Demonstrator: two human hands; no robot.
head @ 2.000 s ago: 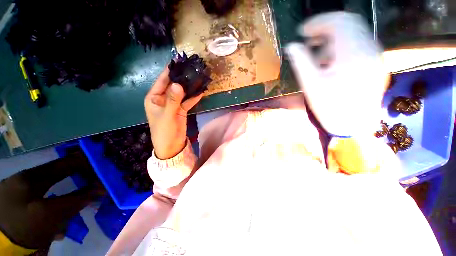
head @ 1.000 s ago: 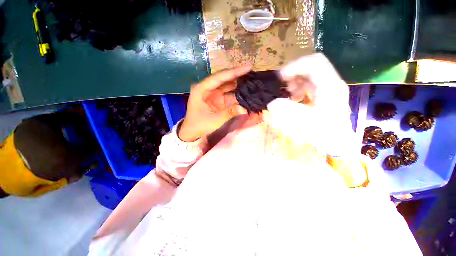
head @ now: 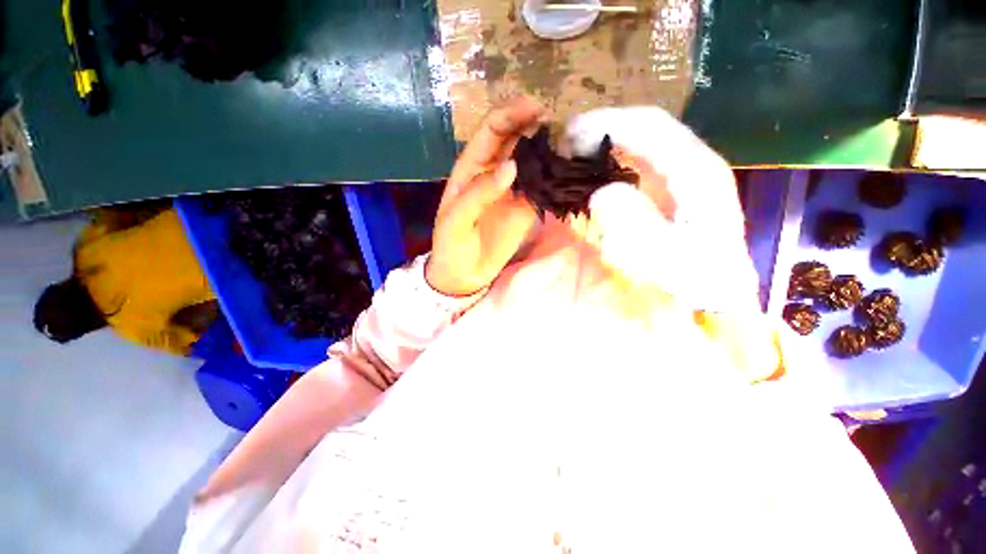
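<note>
A black spiky piece [head: 564, 182] is held between both hands, just in front of the bench edge. My bare left hand [head: 483, 206] has its fingers curled around the piece's left side. My right hand [head: 676, 195], in a white overexposed glove, grips the piece's right side with thumb below and fingers above. The fingertips of the glove are washed out. A small oval dish [head: 560, 15] lies on the stained cardboard pad [head: 519, 70], with a thin pale stick [head: 605, 9] across it.
Loose black pieces [head: 205, 38] and a yellow-black cutter [head: 81, 65] lie on the green bench at left. A blue crate [head: 227, 292] of black pieces stands below. The right-hand bin [head: 919, 373] holds several brown-gold ridged balls [head: 847, 290]. A person in yellow [head: 141, 271] is at left.
The left hand has moved right and the gloved right hand has come in to take hold of the piece too. The view has shifted, showing more of the right bin. The person in yellow has changed position.
</note>
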